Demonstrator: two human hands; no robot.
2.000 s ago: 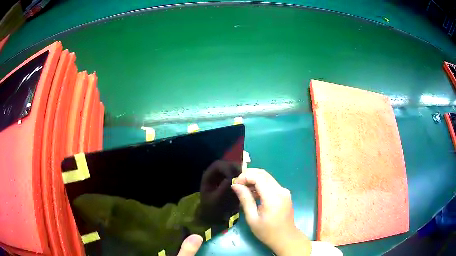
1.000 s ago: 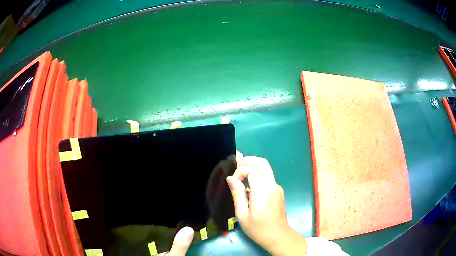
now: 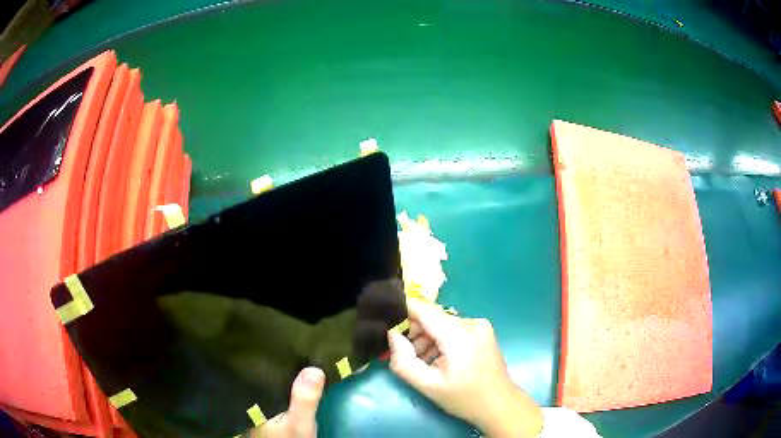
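A glossy black display panel [image 3: 257,248] is held tilted above the bench, its front facing me. Pale yellow tape tabs [image 3: 75,298] sit at its left corner and along its edges, and several stick out past the top edge. My left hand [image 3: 301,406] grips the panel's lower edge, thumb on the front; its fingers are hidden behind. My right hand [image 3: 445,359] is at the right edge near the lower right corner, thumb and finger pinching a tape tab [image 3: 399,327] there. A crumpled pale yellow tape pile [image 3: 422,257] shows just right of the panel.
A stack of orange-red foam trays [image 3: 34,316] stands at the left, a black panel [image 3: 38,141] in the nearest one. A plain orange foam sheet [image 3: 634,274] lies at the right on the green mat [image 3: 342,77]. Parts of other trays show at the far right edge.
The panel has tilted, its right end higher and its left corner lower. My right hand has moved down the right edge to the tab near the lower corner. The tape pile has come into view.
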